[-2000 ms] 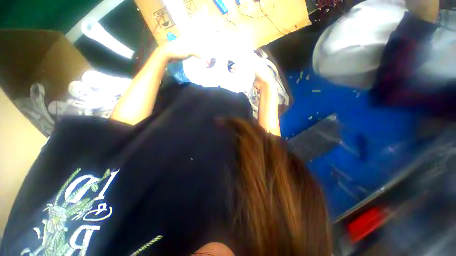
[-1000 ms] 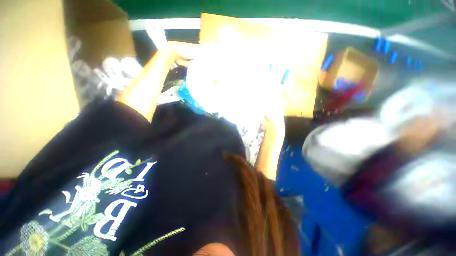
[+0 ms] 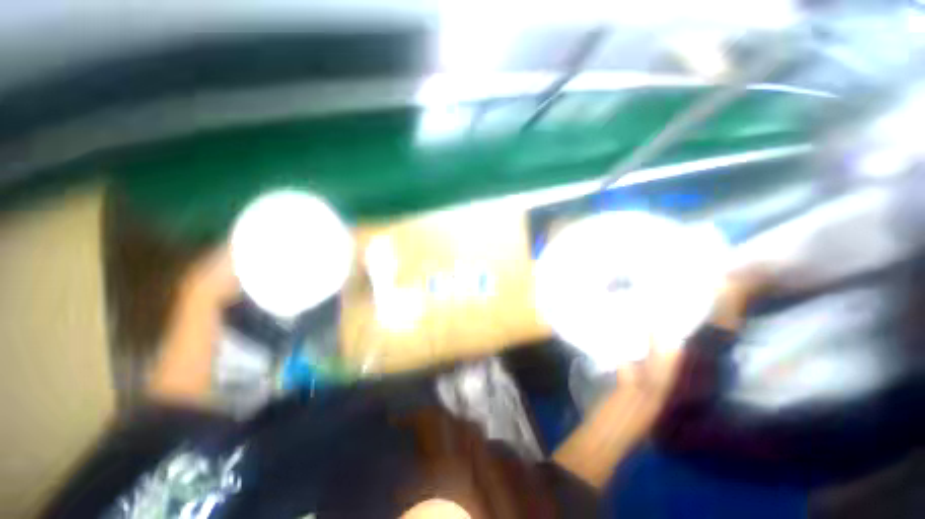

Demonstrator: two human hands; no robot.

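The view is strongly blurred. My left hand point(image 3: 215, 282) is at the left edge of a glaring white round-headed part point(image 3: 292, 251) and appears to hold it. My right hand point(image 3: 647, 373) is stretched out to the right, at the lower edge of another glaring white part point(image 3: 614, 284), and appears to hold it. Glare hides the fingertips of both hands. Between them lies the tan cardboard sheet point(image 3: 456, 329), with small blue pieces point(image 3: 481, 281) and a white glare patch at its left side.
A large open carton point(image 3: 53, 324) stands at left. A crumpled cyan item point(image 3: 299, 371) and a clear bundle point(image 3: 487, 397) lie near my lap. Another person's hand point(image 3: 749, 292) is at the right white part's right side. A green strip point(image 3: 375, 162) runs behind the cardboard.
The view has tilted up. My hands have moved wide apart, my right hand out towards the other person. Two separate white parts now show where one white glare was.
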